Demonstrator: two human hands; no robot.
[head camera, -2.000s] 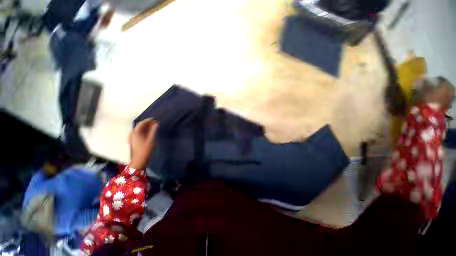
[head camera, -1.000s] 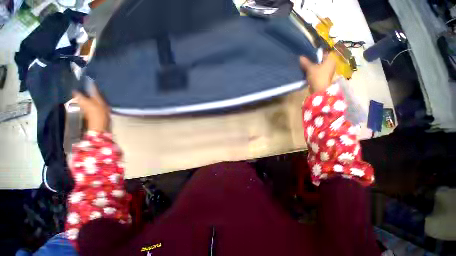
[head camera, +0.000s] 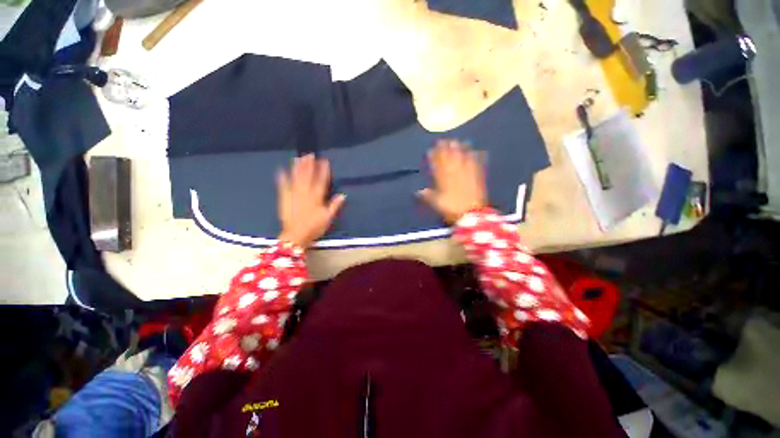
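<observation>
The navy jacket front panel (head camera: 376, 205) lies spread on the cream tabletop in front of me, greyer on its near part and darker on its far left part. White stay tape (head camera: 385, 240) curves along its near edge and turns up at both ends. A dark dart line shows between my hands. My left hand (head camera: 306, 198) rests palm down on the panel, fingers apart. My right hand (head camera: 457, 180) also rests palm down near the armhole curve, fingers spread and slightly blurred. Neither hand grips anything.
A pressing block (head camera: 110, 204) stands left of the panel, beside more navy pieces (head camera: 72, 188). A wooden ruler (head camera: 171, 24) lies far left. At right are a gridded pad (head camera: 617, 171) with a dark green tool on it, a yellow item (head camera: 626, 77) and a blue piece (head camera: 674, 192).
The panel, held up between both hands a second ago, now lies flat on the table with its taped edge towards me. Both hands have let go of its edges and moved inwards onto it.
</observation>
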